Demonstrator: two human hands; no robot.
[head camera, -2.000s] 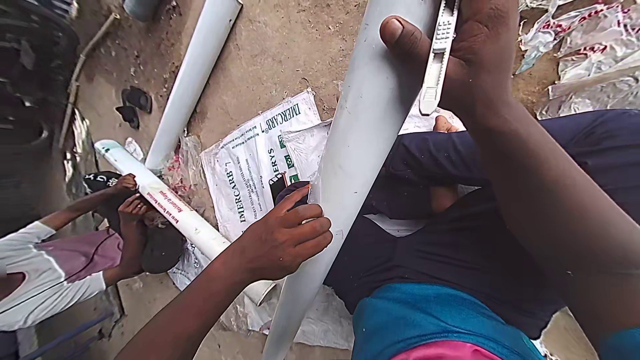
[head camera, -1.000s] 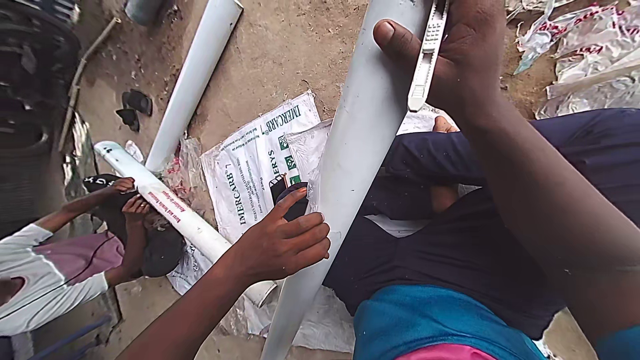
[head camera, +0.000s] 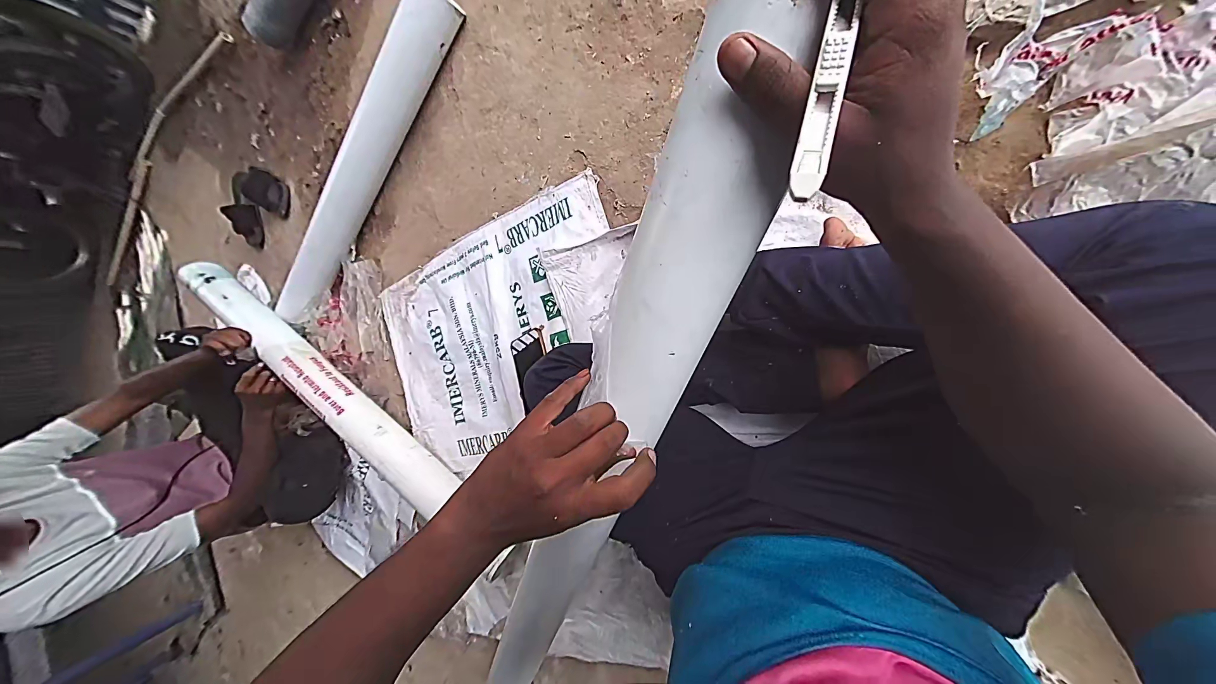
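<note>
A long pale grey plastic pipe (head camera: 698, 228) lies slantwise across my lap. My right hand (head camera: 888, 95) is at its upper part, thumb on the pipe, with a white-handled utility knife (head camera: 825, 104) held against the palm; its blade cannot be seen. Lower down, my left hand (head camera: 560, 465) pinches the edge of a clear plastic film (head camera: 600, 356) at the pipe's left side. The fingertips touch the pipe's surface. Both ends of the pipe run out of view or are hidden.
On the left sits another person (head camera: 142, 494), both hands on a white pipe with red print (head camera: 361, 423). Another grey pipe (head camera: 375, 152) lies on the ground beyond. Printed sacks (head camera: 475, 323) are spread beneath. Crumpled plastic (head camera: 1130, 104) lies at upper right, dark shoes (head camera: 256, 199) at upper left.
My left hand has moved slightly down along the pipe, and its fingers have changed their hold on the film. My right hand stays on the upper pipe with the knife.
</note>
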